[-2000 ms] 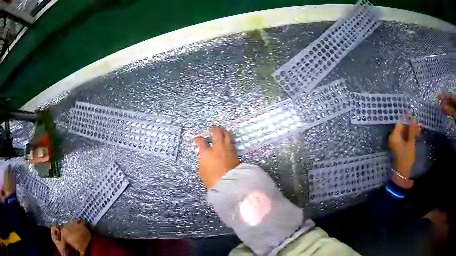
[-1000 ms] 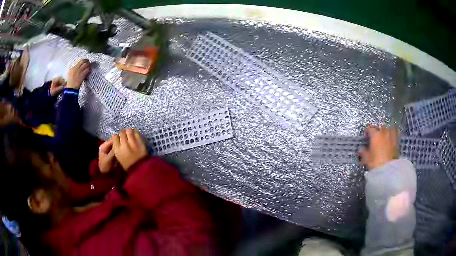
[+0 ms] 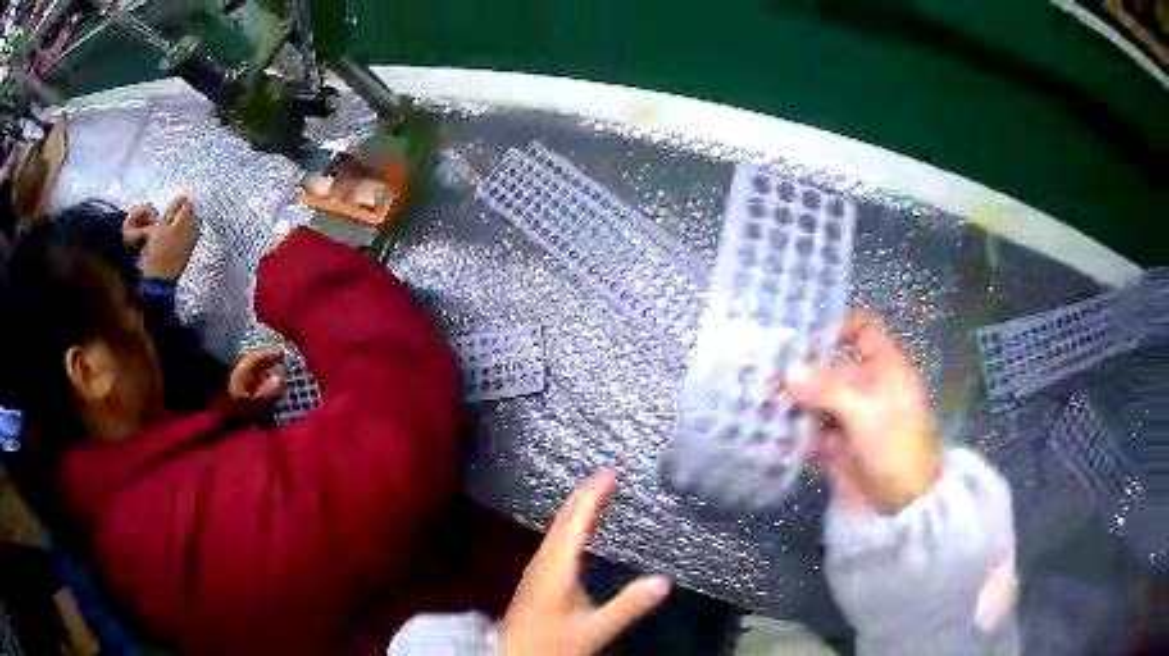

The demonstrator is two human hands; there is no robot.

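Note:
My right hand (image 3: 885,417), in a pale grey sleeve, grips a perforated strip (image 3: 769,308) by its right edge. The strip is held raised and roughly upright above the silvery bench cover (image 3: 615,455); its lower end is blurred. My left hand (image 3: 571,583) is at the bottom edge, empty, with thumb and fingers spread, apart from the strip. Another perforated strip (image 3: 577,224) lies slanted on the cover behind the raised one.
A person in a red sleeve (image 3: 372,333) reaches across at left, over a perforated strip (image 3: 503,361). An orange-topped fixture (image 3: 359,192) stands beyond. More strips (image 3: 1051,344) lie at right. A pale bench rim (image 3: 667,122) borders a green surface. Another person's hands (image 3: 167,241) show far left.
My right hand has lifted a strip off the cover. My left hand has come into view at the bottom. The red-sleeved arm has reached forward toward the orange-topped fixture.

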